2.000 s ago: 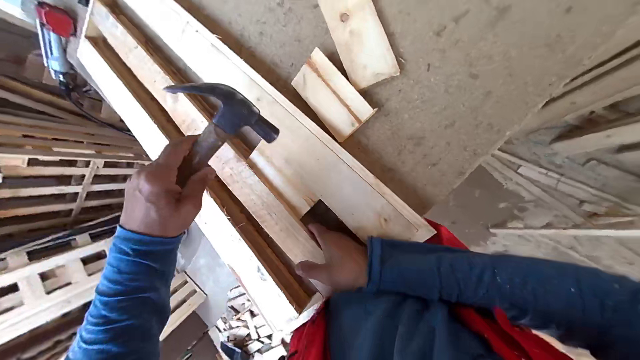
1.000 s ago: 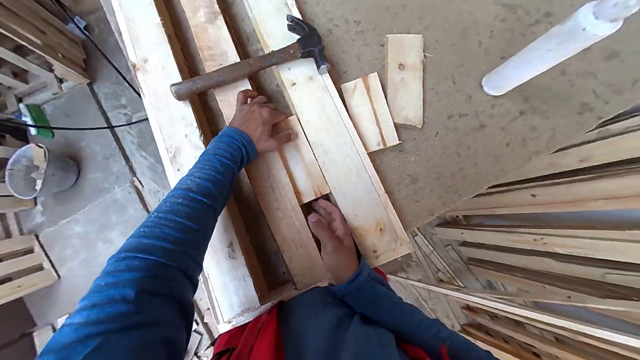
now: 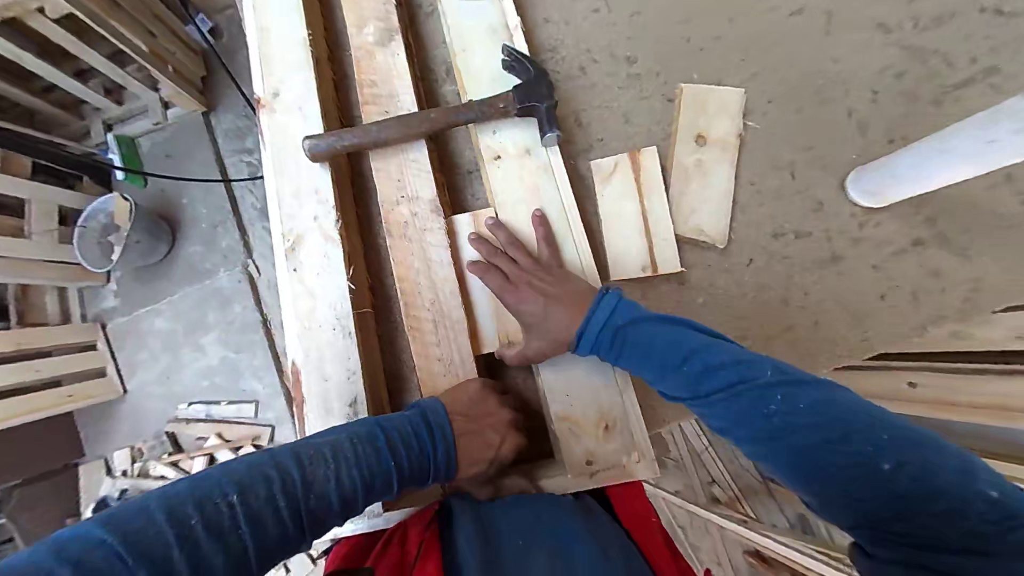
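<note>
My right hand (image 3: 532, 296) lies flat with spread fingers, across a short wooden board piece (image 3: 480, 280) and the right long plank (image 3: 520, 176). Below it my left hand (image 3: 484, 432) reaches into the gap between that plank and the middle plank (image 3: 416, 208). Its fingers are curled and partly hidden, so what they hold cannot be told. Above both hands a claw hammer (image 3: 432, 122) rests across the planks, its head on the right one. The left long plank (image 3: 300, 200) runs alongside.
Two short board pieces (image 3: 637, 214) (image 3: 707, 164) lie on the brown surface to the right, near a white cylindrical object (image 3: 928, 156). At left are a bucket (image 3: 124, 234), a black cable (image 3: 200, 178), slatted wooden pallets (image 3: 56, 372) and a pile of offcuts (image 3: 200, 448).
My left hand let go of the hammer, which now lies on the planks. Since a second ago, my left hand has moved from the short board into the gap, and my right hand from the gap onto that board.
</note>
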